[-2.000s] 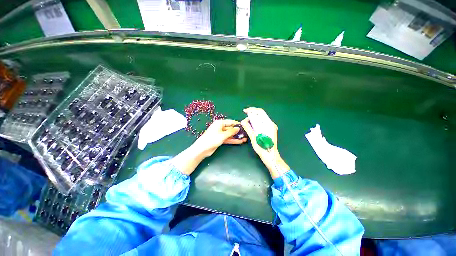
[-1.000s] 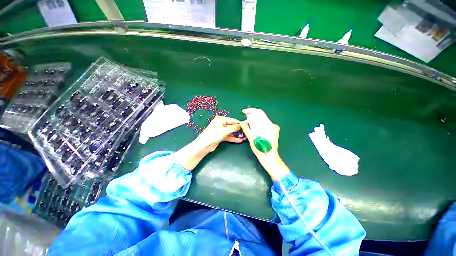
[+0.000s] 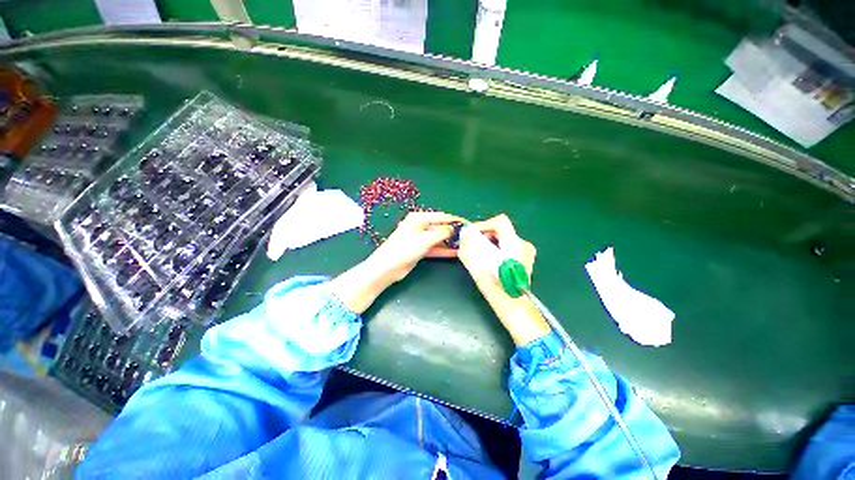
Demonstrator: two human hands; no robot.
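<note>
My left hand (image 3: 412,242) holds a small dark unit (image 3: 455,235) between its fingertips in front of me, mostly covered by fingers. My right hand (image 3: 497,262) touches it from the right and holds a whitish dispensing pen with a bright green rear fitting (image 3: 514,277). The pen's tip is hidden at the unit. A thin whitish hose (image 3: 589,370) runs from the fitting over my right sleeve. A loose ring of tiny dark red parts (image 3: 389,194) lies just beyond my left hand.
Stacked clear trays (image 3: 187,206) with dark units stand at left, beside an orange item (image 3: 21,112). A flat white wipe (image 3: 316,220) lies near them, a crumpled one (image 3: 633,302) at right. A metal rail (image 3: 375,64) runs behind. Blue sleeves of other people show at both edges.
My right hand has turned and its fingers have closed in around the dark unit. The green fitting has shifted right. The whole view has swung slightly.
</note>
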